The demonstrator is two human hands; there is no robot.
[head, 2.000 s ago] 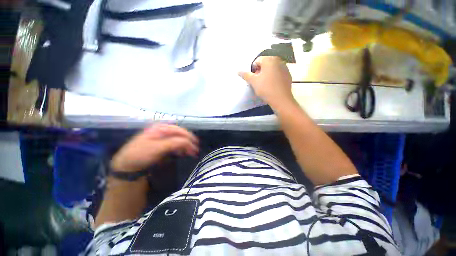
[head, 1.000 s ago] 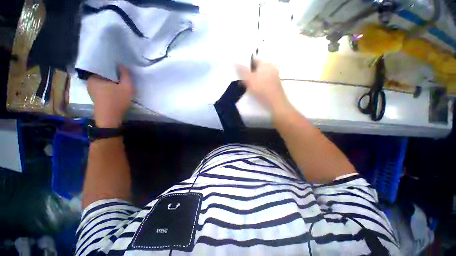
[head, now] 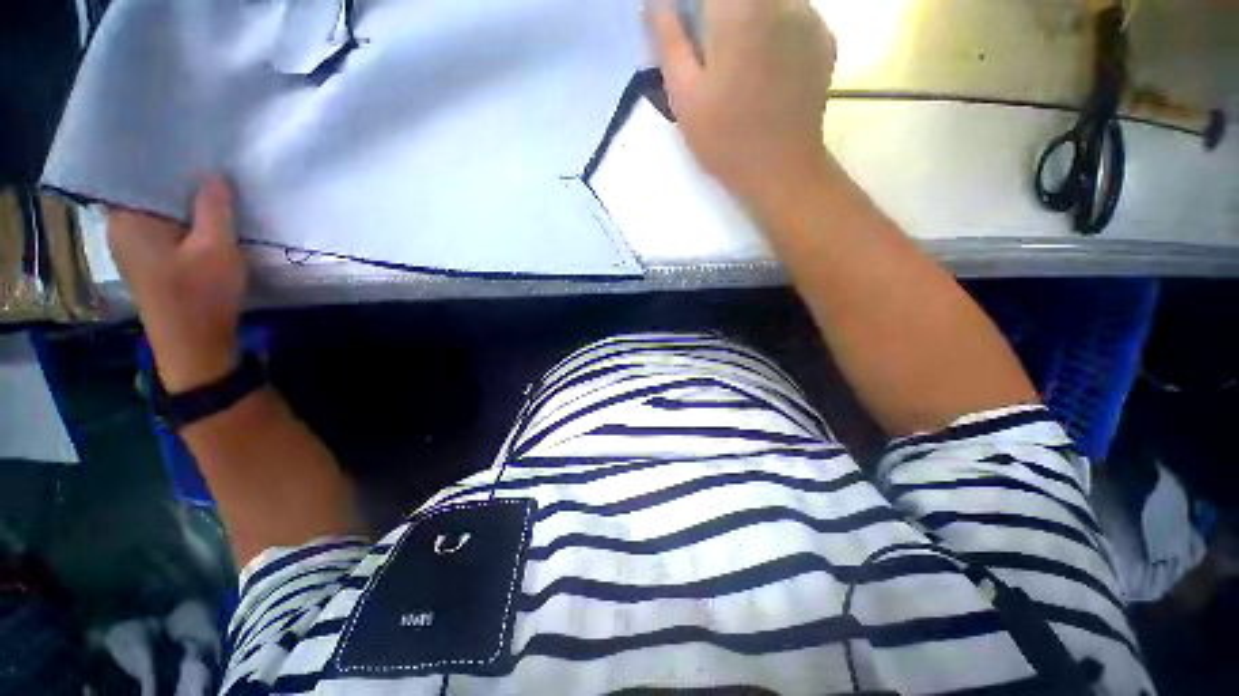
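Note:
A pale grey panel (head: 408, 150) with thin dark edges lies over the left and middle of the table, its lower edge along the table's front edge. My left hand (head: 184, 265) grips the panel's lower left edge, thumb on top and fingers under the cloth. My right hand (head: 747, 89) is at the top, right of centre, over the panel's right edge, partly cut off by the picture's rim; a small dark thing shows at its fingers, too unclear to name. A dark edge of the panel runs from that hand down to a corner at the front.
Black scissors (head: 1084, 170) lie on the white table (head: 938, 190) at the right. A blue crate (head: 1087, 360) stands below the table on the right. Dark cloth shows at the far upper left. A black pouch (head: 442, 585) hangs on my chest.
The view has shifted, so the sewing machine and yellow bundle have left the picture. My left hand has taken the panel's edge and moved left. The black strip end near my right hand no longer hangs forward.

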